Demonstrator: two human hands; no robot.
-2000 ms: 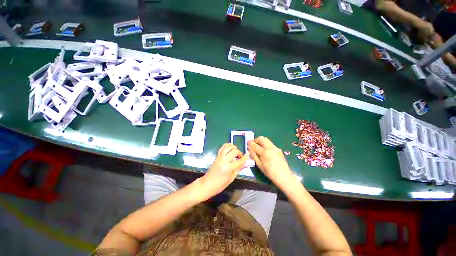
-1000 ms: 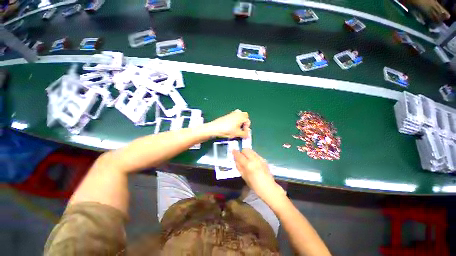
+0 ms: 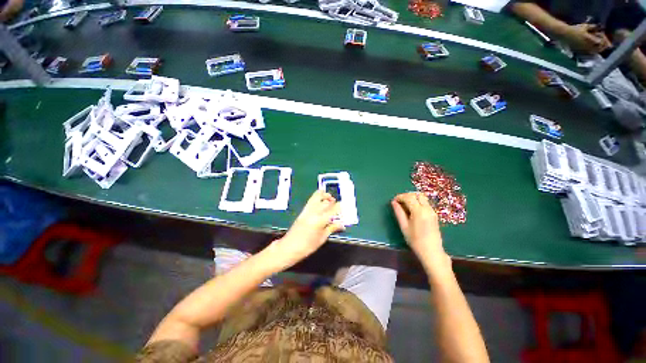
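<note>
A white plastic frame [image 3: 347, 200], perhaps a short stack, lies on the green bench in front of my body. My left hand [image 3: 316, 218] is on its left and lower edge, fingers and thumb gripping it. My right hand [image 3: 418, 216] is at the near left edge of the heap of small copper-coloured parts [image 3: 443, 191]. Its fingertips are bent down to the bench, and whether they hold a part cannot be seen. Two single white frames [image 3: 273, 188] lie side by side left of my left hand.
A jumbled pile of white frames [image 3: 106, 145] lies at left. Neat stacks of white frames [image 3: 591, 177] stand at far right. A pale rail [image 3: 368, 118] edges the dark belt, which bears spaced part-assembled units [image 3: 372, 91]. A person's hands [image 3: 586, 37] show at upper right.
My left hand has come back from reaching across and now grips the frame in front. My right hand has moved right, from the frames to the copper heap. The view has shifted slightly.
</note>
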